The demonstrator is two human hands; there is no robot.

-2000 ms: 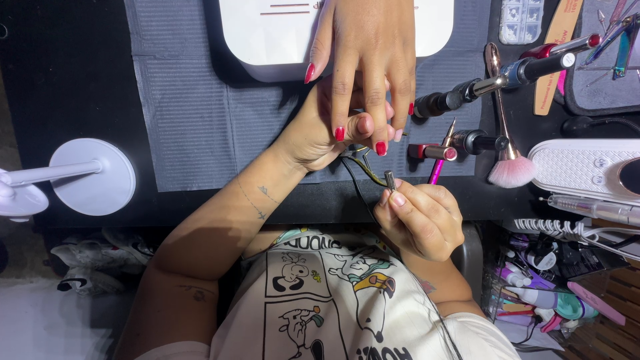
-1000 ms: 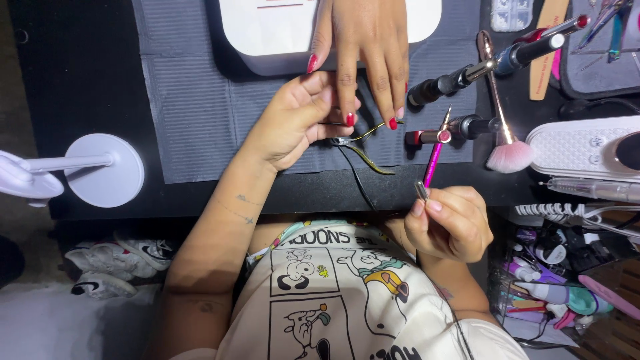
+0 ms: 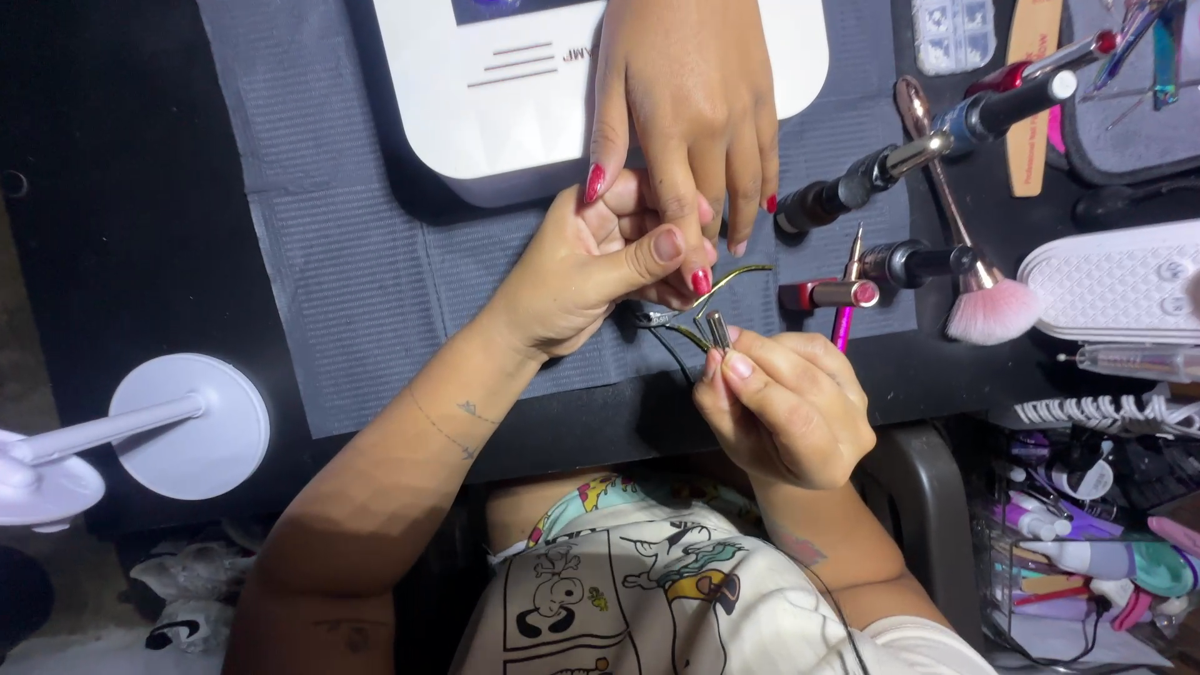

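My left hand (image 3: 591, 267) is under the fingers of another person's hand (image 3: 698, 103), its thumb beside a finger with a red-painted nail. My right hand (image 3: 792, 403) pinches a small metallic item (image 3: 718, 330) near that nail; its exact kind is unclear. Below my left hand, a pair of nippers (image 3: 694, 328) with yellowish handles lies on the grey ribbed table covering (image 3: 347, 309), partly hidden. Right of the fingers are a red polish bottle (image 3: 830, 294), a pen-like tool with a magenta handle (image 3: 843, 328) and dark polish bottles (image 3: 825, 202).
A white nail lamp (image 3: 497, 112) stands at the top. A white lamp base (image 3: 192, 427) is at left. At right are a pink fluffy brush (image 3: 996, 307), a nail file (image 3: 1031, 103), a white textured rest (image 3: 1116, 281) and, lower down, a rack of supplies (image 3: 1078, 534).
My right hand has moved up and left toward the other person's fingers since one second ago, still pinching the metallic item. My left thumb now lies beside the red-nailed finger.
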